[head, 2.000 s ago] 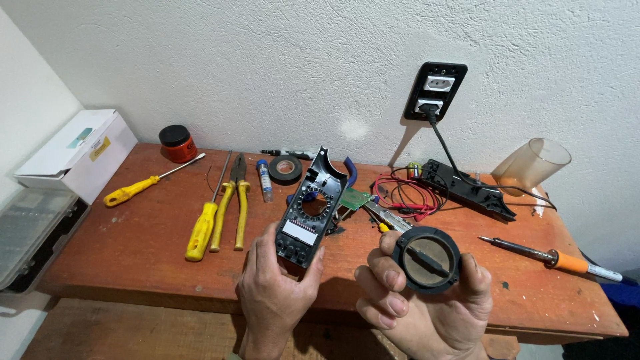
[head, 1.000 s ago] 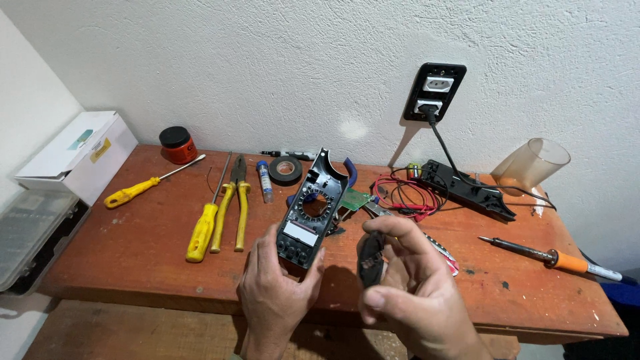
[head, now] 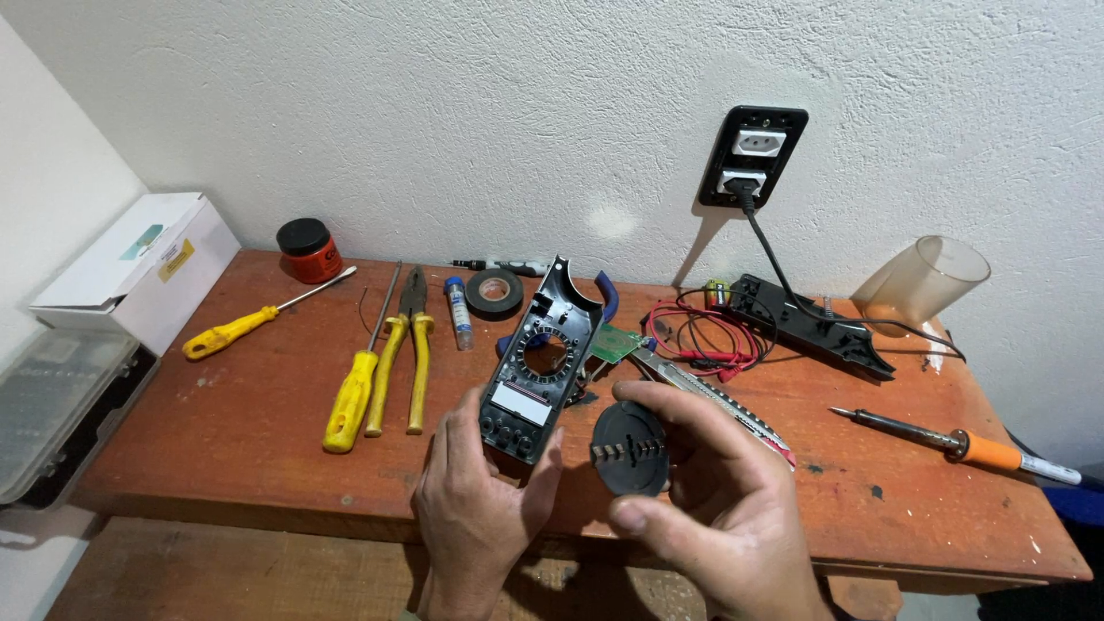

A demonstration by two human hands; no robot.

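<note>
In my left hand (head: 487, 500) is the black front casing half of a multimeter (head: 546, 349), inner side up, with a round toothed hole and a white-backed display near my fingers. My right hand (head: 720, 492) holds a black round selector dial (head: 630, 448) by its rim between thumb and fingers, just right of the casing and apart from it. The dial's contact side, with a row of small metal contacts, faces me. Behind the casing lie a green circuit board (head: 616, 343), partly hidden, and a utility knife (head: 716, 397). The other casing half (head: 802, 332) lies at the back right.
Yellow-handled screwdrivers (head: 352, 401), pliers (head: 398, 371), a small tube (head: 459, 315), black tape (head: 494, 294) and a red jar (head: 310, 252) lie left. Right are red and black test leads (head: 703, 336), a soldering iron (head: 957, 444), a clear cup (head: 927, 280) and a cord to the wall outlet (head: 753, 155).
My right hand has turned the dial over: its knob side showed two seconds ago, then its edge, and now its contact side. The left hand keeps the casing in about the same place.
</note>
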